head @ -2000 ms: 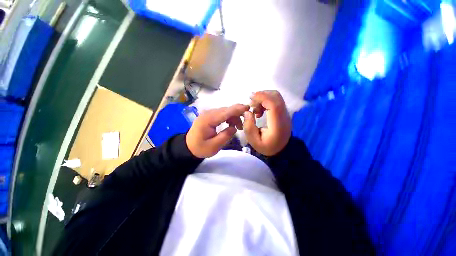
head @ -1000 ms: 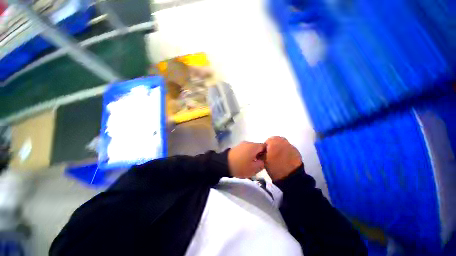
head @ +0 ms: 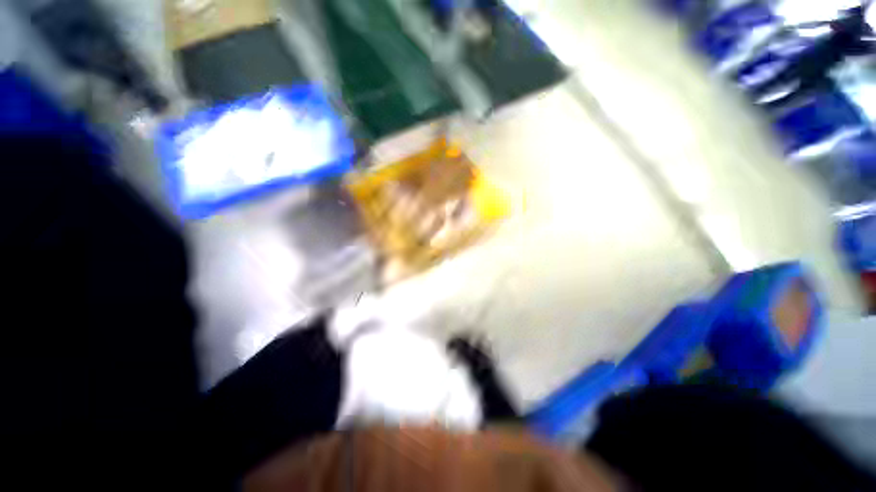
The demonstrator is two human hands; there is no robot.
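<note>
A large blurred shape (head: 423, 463), which looks like fingers of my hands close to the camera, is cut off by the bottom edge. Left and right hand cannot be told apart, nor whether they hold anything. Dark sleeves show at the left and lower right. A blue tray (head: 178, 199) full of white items is at upper left. A yellow container (head: 403, 255) with brownish contents stands right of it, near the middle.
Blurred grey object (head: 331, 231) between tray and yellow container. Dark green line surface (head: 384, 72) at top. Blue crates or rolled bundle (head: 759, 327) at lower right. Pale floor (head: 596, 192) beyond. Blue and white clutter (head: 816, 125) at upper right.
The view has swung round; the blue crate stacks have left it. The joined hands are no longer at mid-picture; the hand-like shape is now at the bottom edge, much nearer the camera.
</note>
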